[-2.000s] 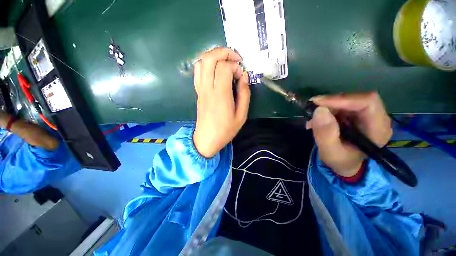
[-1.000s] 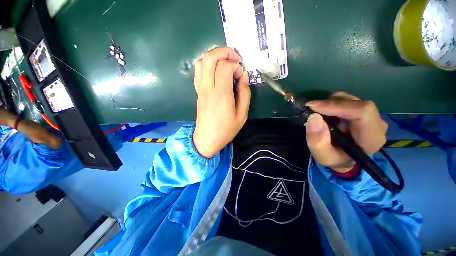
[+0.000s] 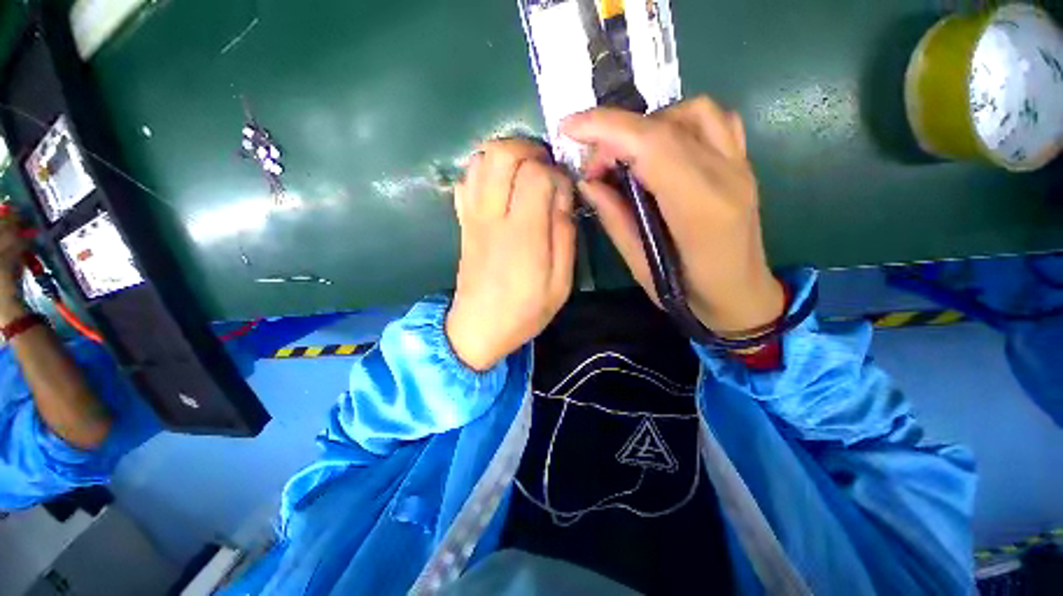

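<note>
The opened phone assembly (image 3: 562, 58) lies on the green mat at top centre, cut off by the upper edge; a black strip and an orange patch show inside it. My left hand (image 3: 513, 245) rests at its near left corner with fingers curled together; its fingertips and anything in them are hidden. My right hand (image 3: 705, 210) holds the black soldering iron (image 3: 655, 239), its handle pointing down towards my wrist. My right thumb and index finger reach over the phone's near end, beside my left fingertips. The iron's tip and the phone's near end are hidden.
Small loose components (image 3: 264, 151) lie on the mat left of my hands. A long black tray (image 3: 175, 338) with two phone-like rectangles stands further left. A yellow-green tape roll (image 3: 950, 87) stands at the upper right. Another person's arm (image 3: 58, 373) shows at the far left edge.
My right hand has moved left and up to the phone's near end, and the iron has swung more upright in it. My left hand has hardly moved. The view has shifted slightly.
</note>
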